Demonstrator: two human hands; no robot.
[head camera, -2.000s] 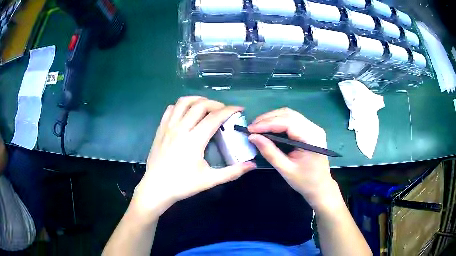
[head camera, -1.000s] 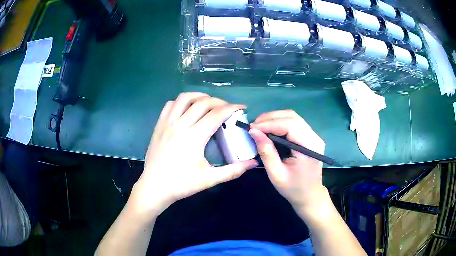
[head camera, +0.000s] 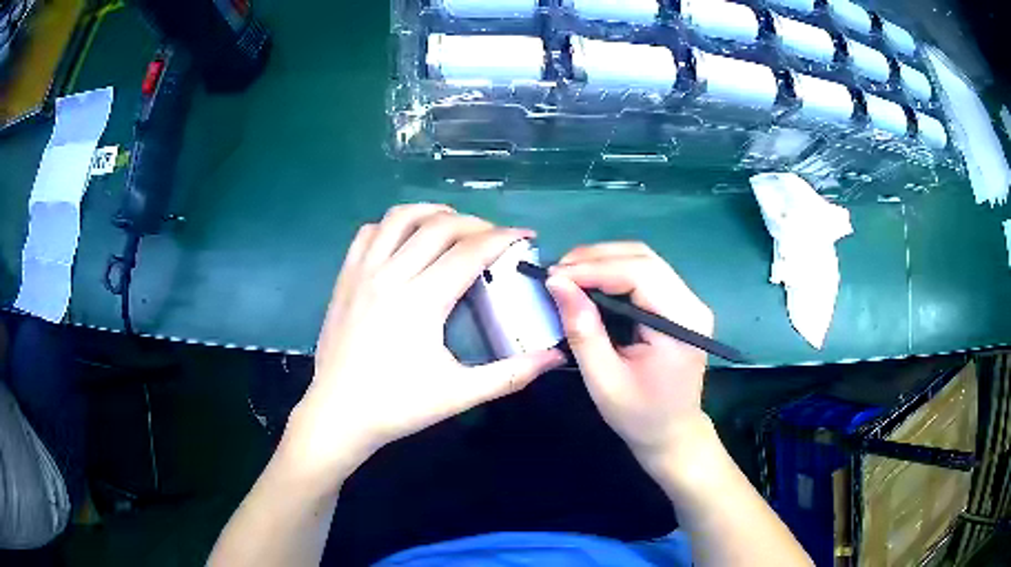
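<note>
My left hand (head camera: 405, 321) grips a white rounded device housing (head camera: 517, 310) between fingers on its top end and thumb at its lower end, at the bench's front edge. The housing is slightly tilted and shows a small dark opening near its upper left. My right hand (head camera: 637, 343) holds a thin black spudger (head camera: 676, 328) like a pen. The spudger's left tip touches or nearly touches the housing's upper face; its other end points down to the right. My fingers hide the housing's ends.
A clear blister tray (head camera: 521, 138) with rows of white units stands at the back. A crumpled white cloth (head camera: 800, 255) lies at right. A heat gun handle (head camera: 153, 155), black barrel (head camera: 222, 44) and white paper strip (head camera: 61, 210) are at left. Cartons (head camera: 920, 454) stand below right.
The spudger tip has shifted slightly on the housing, and its rear end sits a little lower than at first. Both hands keep their grips. The whole view has shifted a little.
</note>
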